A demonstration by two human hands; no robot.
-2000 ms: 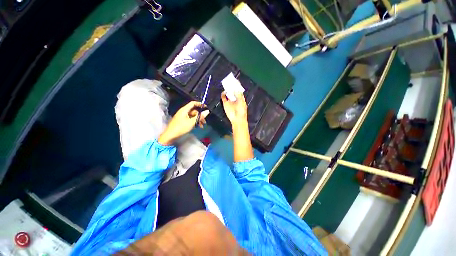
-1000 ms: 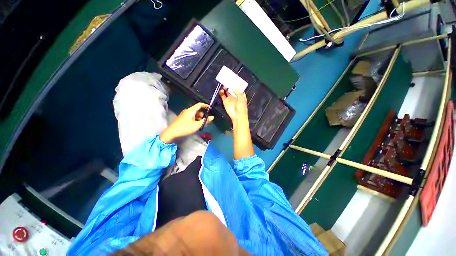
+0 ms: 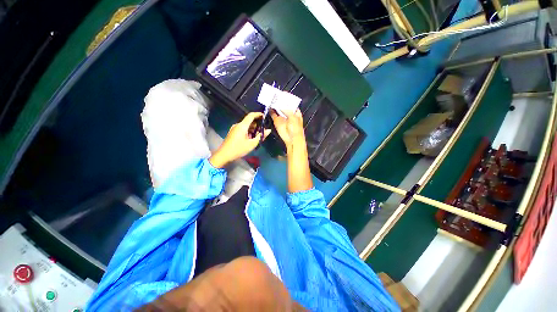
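My left hand [image 3: 242,139] holds scissors by the dark handles. The thin silver blades [image 3: 267,111] point up to the lower left part of a white label or tape strip [image 3: 280,99]; whether they cut it is too small to tell. My right hand [image 3: 289,126] pinches the strip from below. Both hands are close together over the near edge of a black tray [image 3: 234,95]. The tray holds several glossy black phone-like units in a row. The end unit [image 3: 237,53] glares under wrinkled film. The strip and fingers partly cover the middle units.
A green surface [image 3: 317,58] with a white-edged panel lies beyond the tray. Pipe-frame shelving [image 3: 430,150] at right holds cardboard boxes [image 3: 427,133] and dark red-brown fixtures [image 3: 485,192]. A dark bench edge curves at left. A pale control box [image 3: 36,262] with a red button is at lower left.
The scissors have closed in on the white strip, and my left hand is nearer my right. The strip, bunched at first, is now spread flat. The view has shifted slightly.
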